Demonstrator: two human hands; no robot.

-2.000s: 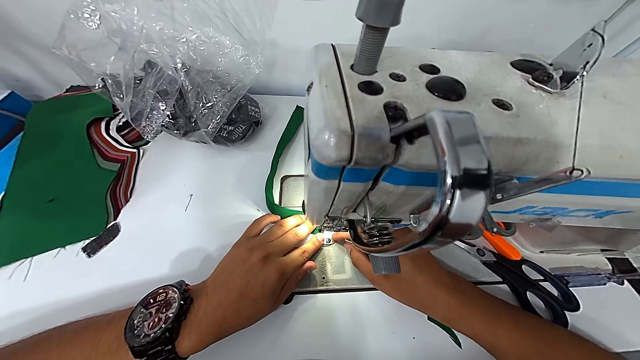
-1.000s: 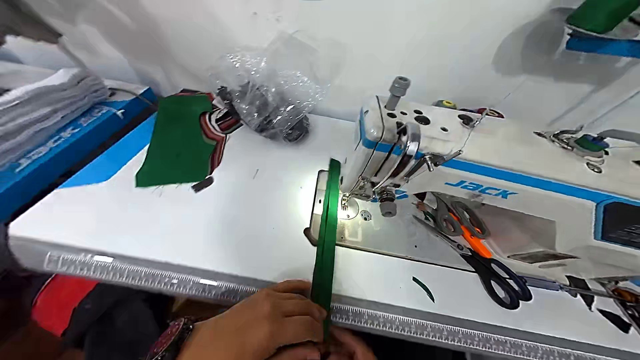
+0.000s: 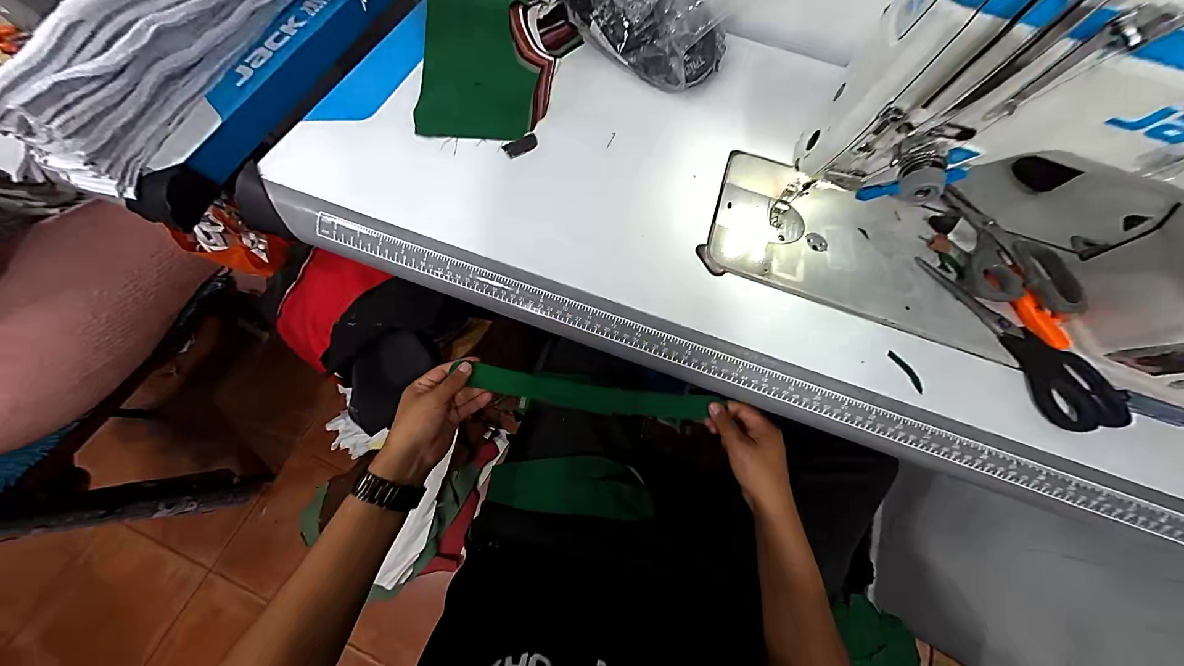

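A narrow green fabric strip (image 3: 592, 393) is stretched between my two hands in front of the table edge. My left hand (image 3: 439, 398) pinches its left end between thumb and fingers, with a dark watch band on the wrist. At its other end, my right hand (image 3: 740, 430) grips the strip in the same way. Another green fabric piece (image 3: 569, 487) lies on my lap below. The Jack sewing machine (image 3: 925, 120) stands on the table to the right, its lit presser foot (image 3: 786, 208) with no cloth under it.
Along the table's front edge runs a printed ruler (image 3: 647, 342). Black-handled scissors (image 3: 1045, 370) and grey-handled snips (image 3: 1008, 273) lie beside the machine. Green cut cloth (image 3: 472, 74) and a plastic bag (image 3: 657, 42) sit at the back. White fabric is stacked (image 3: 102, 83) at the left, near another person's limb (image 3: 92, 305).
Both hands have moved from the machine's needle area to in front of the table edge. The green strip, upright across the table one second ago, is now held out sideways. The view has shifted strongly.
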